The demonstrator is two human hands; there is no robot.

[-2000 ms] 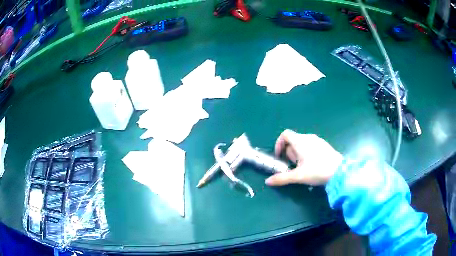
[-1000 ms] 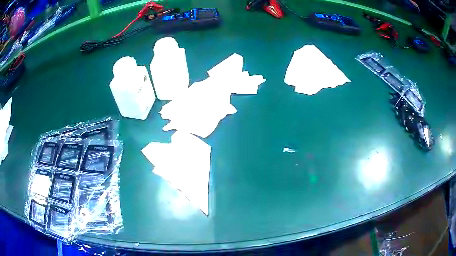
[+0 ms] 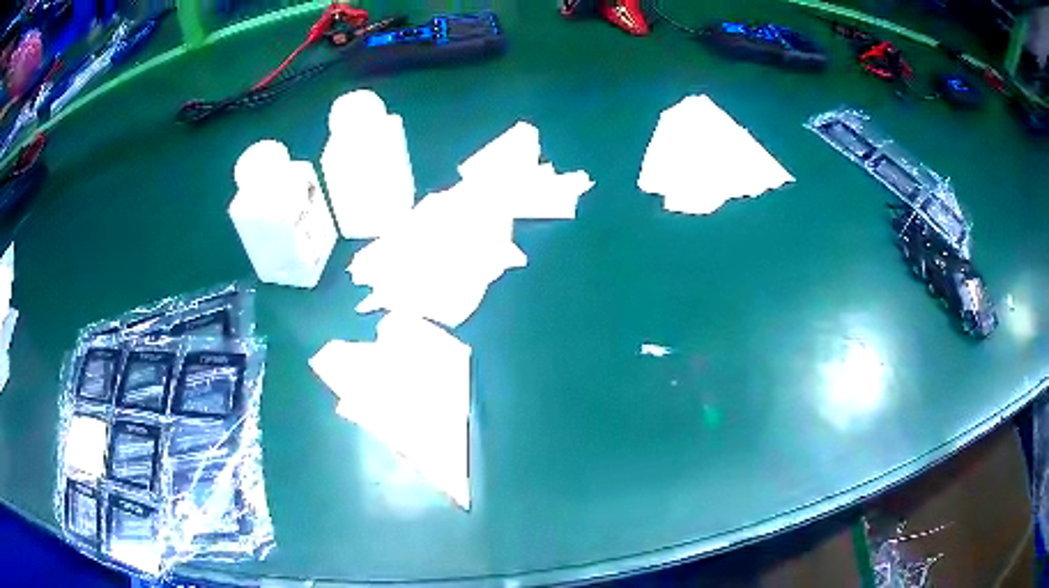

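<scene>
Neither of my hands is in the picture. A crinkled clear lens packing film [image 3: 167, 431] lies at the near left, holding rows of black-framed screen lenses. White ragged-edged pieces of wiping paper or cloth [image 3: 443, 247] lie mid-bench, with a triangular one [image 3: 408, 396] nearer me and a separate one [image 3: 707, 161] to the right. A tiny white scrap [image 3: 656, 349] lies right of the middle. A second strip of lens film [image 3: 891, 172] lies at the far right, touching dark jumbled small parts [image 3: 946, 276].
Two squat white bottles [image 3: 282, 218] stand at the left. Battery testers [image 3: 431, 43], also at the back right [image 3: 762, 44], lie near the green rail with red and black leads. A brown opening [image 3: 955, 517] with clear film scraps shows below the bench's right edge.
The right hand in its blue sleeve, the silver air blow gun and the pale hose have left the picture. Since the middle frame, only the view has shifted slightly.
</scene>
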